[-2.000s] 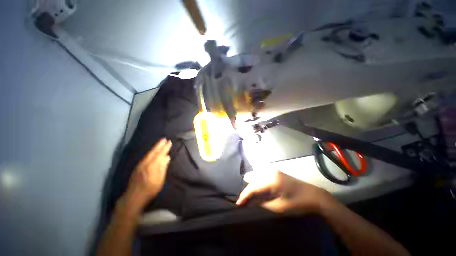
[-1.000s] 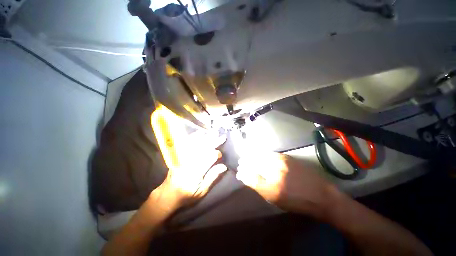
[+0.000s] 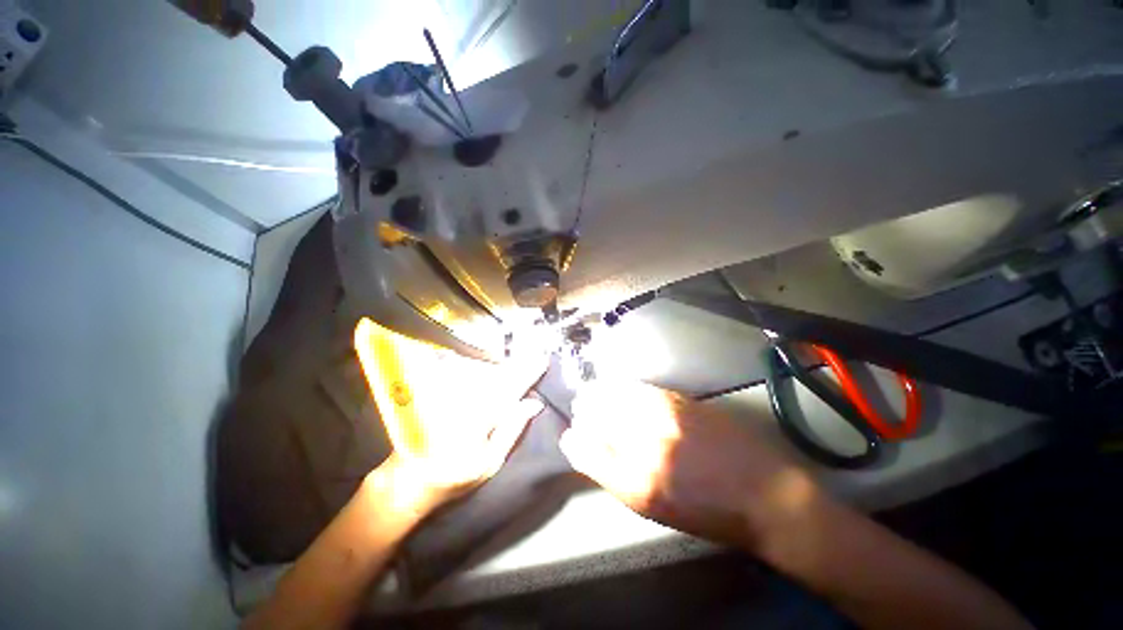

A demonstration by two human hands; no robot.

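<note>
The dark garment (image 3: 289,425) looks brown-grey and lies bunched left of the needle, with part of it under my hands. My left hand (image 3: 450,437) is close left of the presser foot (image 3: 573,332), its fingertips on the cloth. My right hand (image 3: 647,449) is just in front of the foot, fingers bent on the cloth edge. Glare washes out the fingertips and the cloth at the needle. The yellow attachment (image 3: 397,388) hangs over the back of my left hand.
The off-white machine head (image 3: 739,148) spans the top. Scissors (image 3: 909,406) with red and dark green handles lie right of my right hand. A dark strip (image 3: 887,338) runs behind them. A tan-handled tool (image 3: 222,12) stands at the head's left end. A bluish-white wall (image 3: 99,332) is left.
From lying apart on the garment, my hands have come together at the presser foot. The garment bulk has shifted left. The view has moved closer to the machine head.
</note>
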